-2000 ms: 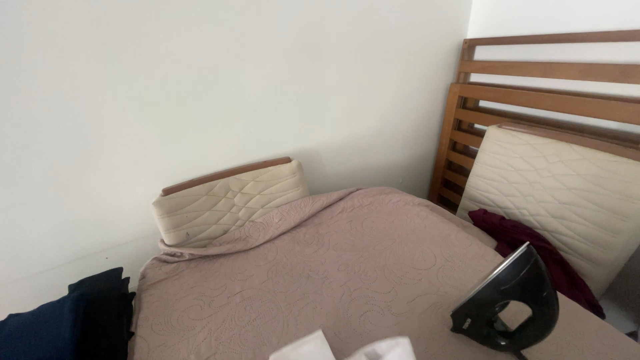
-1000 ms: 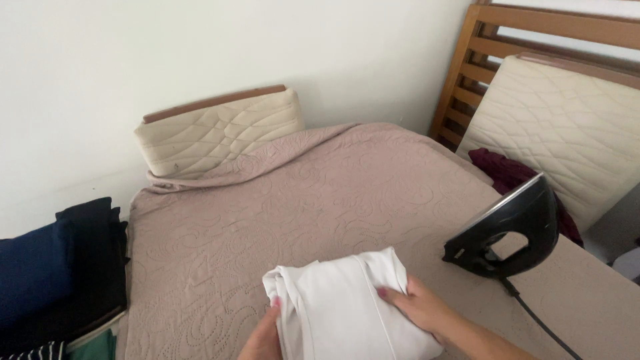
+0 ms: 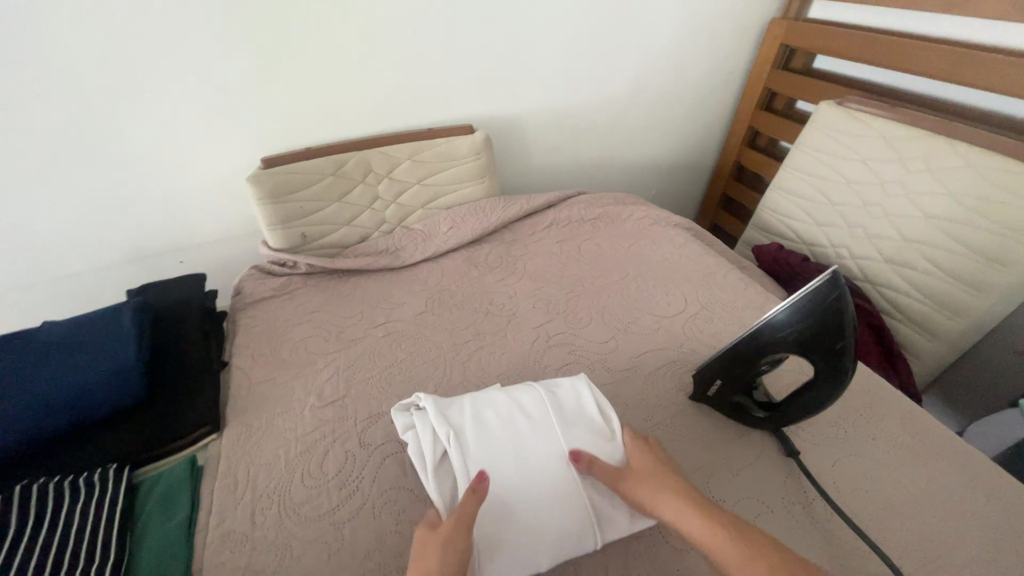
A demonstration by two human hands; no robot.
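A folded white garment (image 3: 520,472) lies at the lower middle on a dusty-pink quilted cover (image 3: 344,352). My left hand (image 3: 448,532) grips its left side, thumb on top and fingers hidden beneath the cloth. On the right side my right hand (image 3: 636,472) holds the same garment, its thumb over the top and the other fingers out of sight. To the right of my right hand, a black clothes iron (image 3: 824,360) stands on its heel on the cover, its cord trailing down to the bottom edge.
Dark blue folded cloth (image 3: 72,372), black cloth (image 3: 180,352), striped cloth (image 3: 68,520) and green cloth (image 3: 164,512) lie at the left. Behind are a cream quilted panel (image 3: 376,188), another cream panel (image 3: 896,208), a wooden slatted frame (image 3: 760,120) and maroon cloth (image 3: 880,344).
Two seconds ago only white cloth showed at the bottom edge and no hand was visible. Both hands and the folded garment have since come into view. The iron stands where it stood.
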